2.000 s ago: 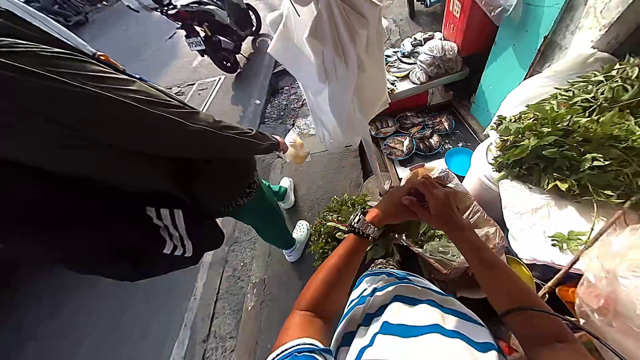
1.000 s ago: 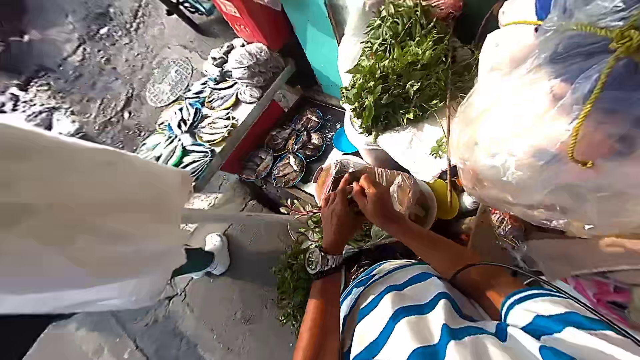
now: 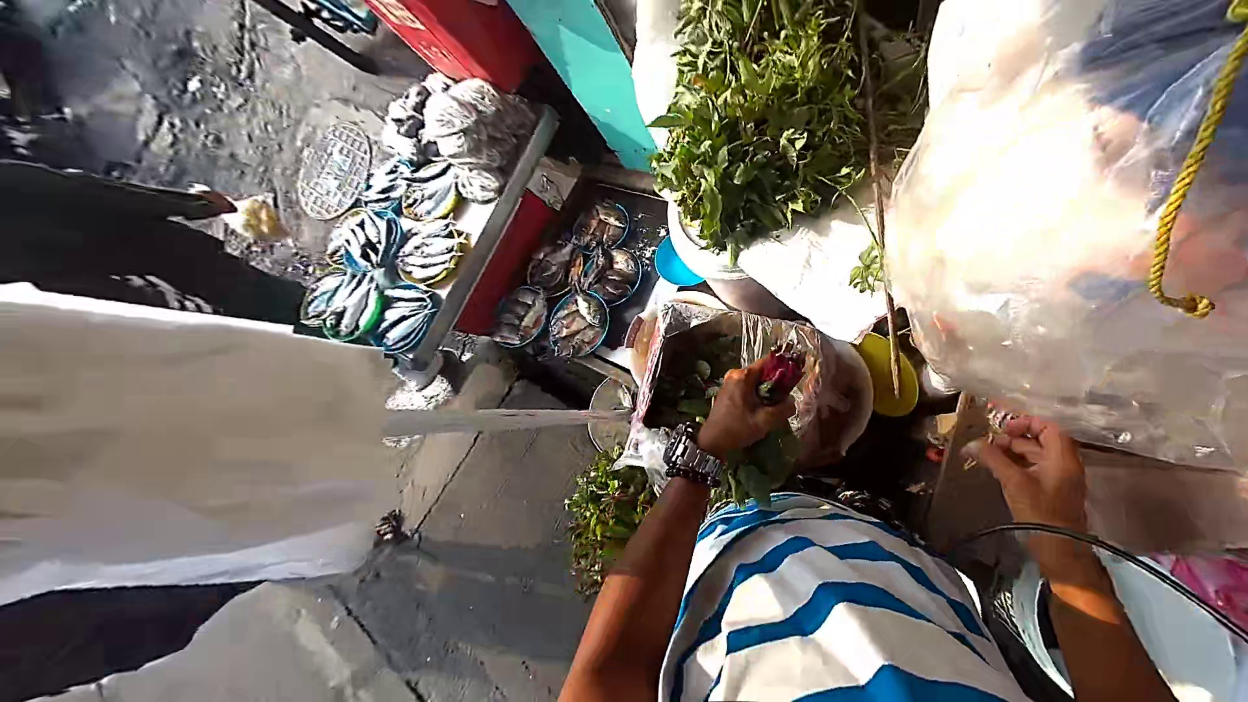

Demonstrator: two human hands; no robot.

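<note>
My left hand (image 3: pixel 738 409), with a metal watch on its wrist, is closed around a bunch of leafy greens (image 3: pixel 765 460) with reddish-purple stem ends. It is over a plastic-lined container (image 3: pixel 673 331) that holds more dark leaves. My right hand (image 3: pixel 1041 468) is at the right, below the big clear plastic bag (image 3: pixel 1063 292), with its fingers curled and thumb near the fingertips. Whether something small is between those fingers cannot be made out.
Plates of fish (image 3: pixel 366 239) lie on a stand at upper left, and more fish bowls (image 3: pixel 578 324) beside it. A green leafy heap (image 3: pixel 760 127) tops a white bucket. A pale cloth (image 3: pixel 185 439) hangs at left, near a person's dark sleeve (image 3: pixel 107 200). A yellow bowl (image 3: pixel 889 375) is at centre right.
My hands were together over the plastic-lined container. Now they are apart: the right has moved off to the right, and the left has the bunch of greens. The view has swung rightward.
</note>
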